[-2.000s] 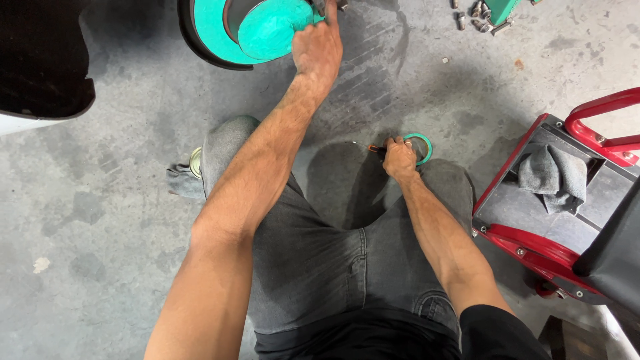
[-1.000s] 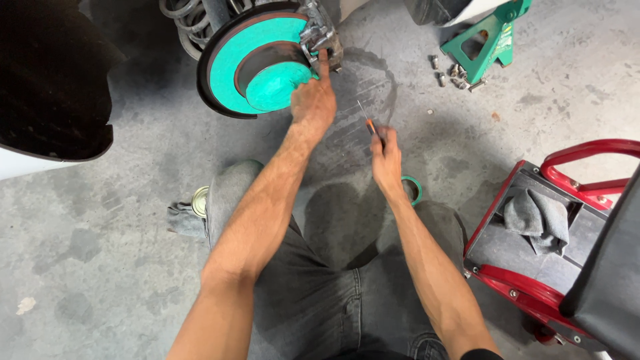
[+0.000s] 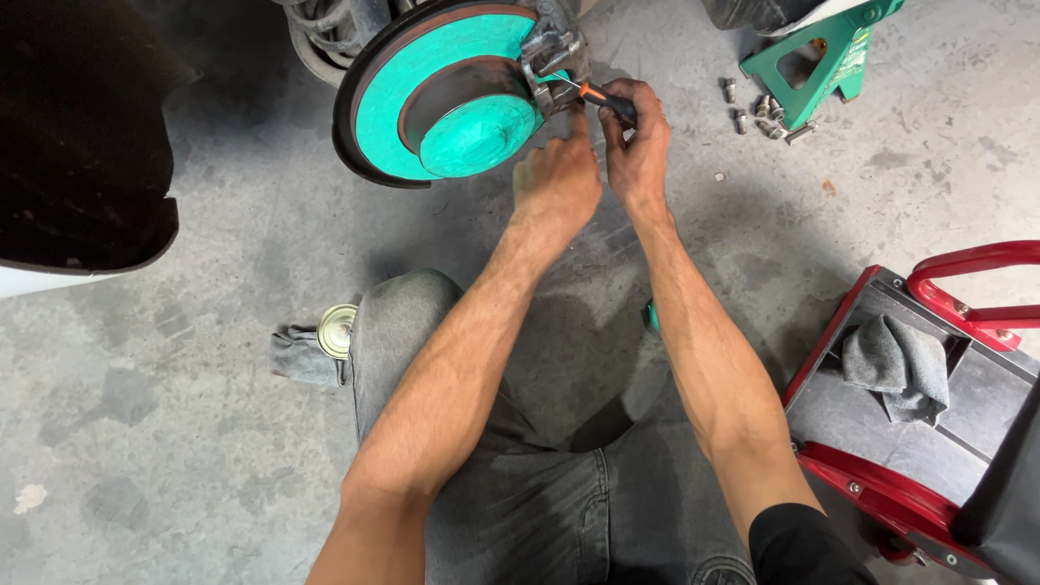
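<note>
A brake disc [image 3: 378, 114] with its face and hub covered in green tape or film stands at the top centre. The metal caliper bracket [image 3: 561, 61] sits at its right edge. My left hand [image 3: 561, 175] is below the bracket, index finger extended up against its lower part, other fingers curled. In my right hand [image 3: 638, 138] is a small screwdriver or pick with a black and orange handle [image 3: 609, 103]; its thin shaft points left at the bracket, beside a bit of green. Whether the tip touches is hard to tell.
A green jack stand [image 3: 849, 73] is at the upper right, with several bolts [image 3: 772, 128] beside it. A red-framed mechanic's seat [image 3: 853, 487] holds a grey cloth [image 3: 898, 366]. By my left knee are a can [image 3: 335, 331] and another cloth [image 3: 305, 356]. A coil spring [image 3: 313, 49] is behind the disc.
My right hand has moved up from near the green ring by my knee to the caliper bracket, carrying the tool. My left hand stays at the bracket. The view has shifted toward the disc.
</note>
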